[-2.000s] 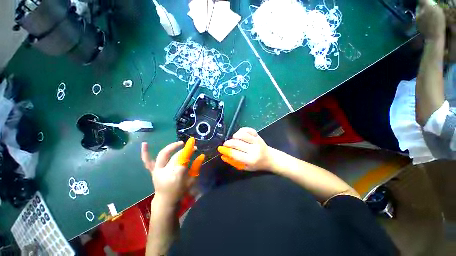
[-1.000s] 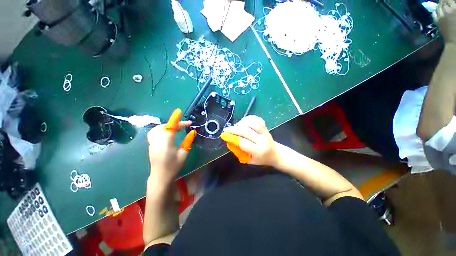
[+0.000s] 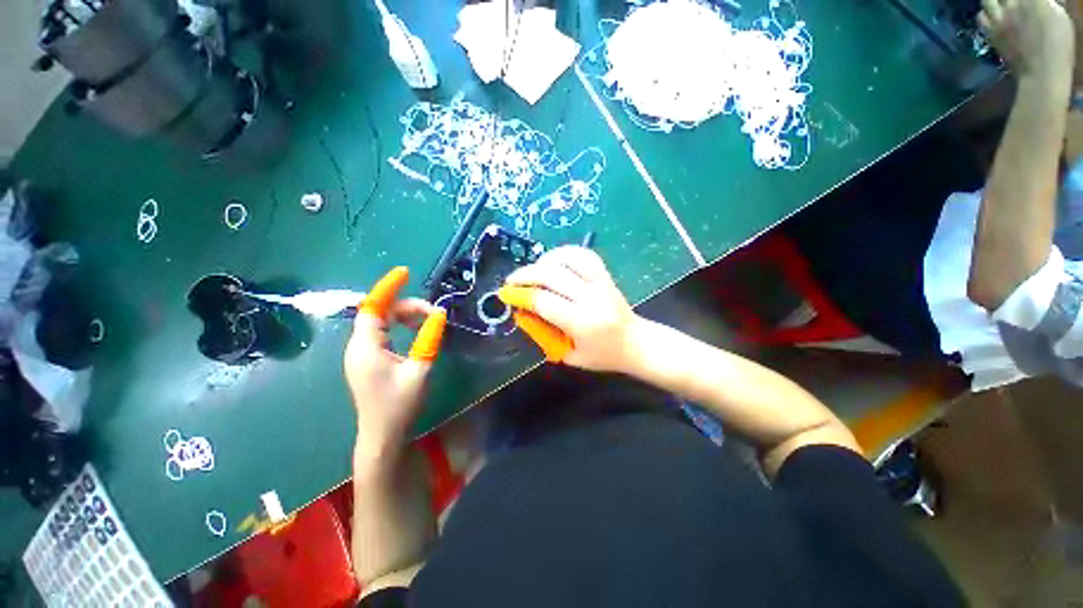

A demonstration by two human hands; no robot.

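A black housing shell lies on the green bench in front of me, with a white ring around its central hole. A thin white gasket runs over its left part towards my left thumb. A black rod antenna slants along its upper left side; the tip of another shows behind my right hand. My left hand wears orange cots, index raised and thumb apart at the shell's left edge; any grip on the gasket is unclear. My right hand holds the shell's right rim, covering it.
Tangled white gaskets lie beyond the shell, a denser pile farther right. A white bottle points into a black cup at left. Another bottle and white cards are at top. A person's arm is at right.
My right hand has moved up and left over the shell's right side. My left hand has come beside the shell's left edge, its index finger raised. The gasket crosses the shell's left part.
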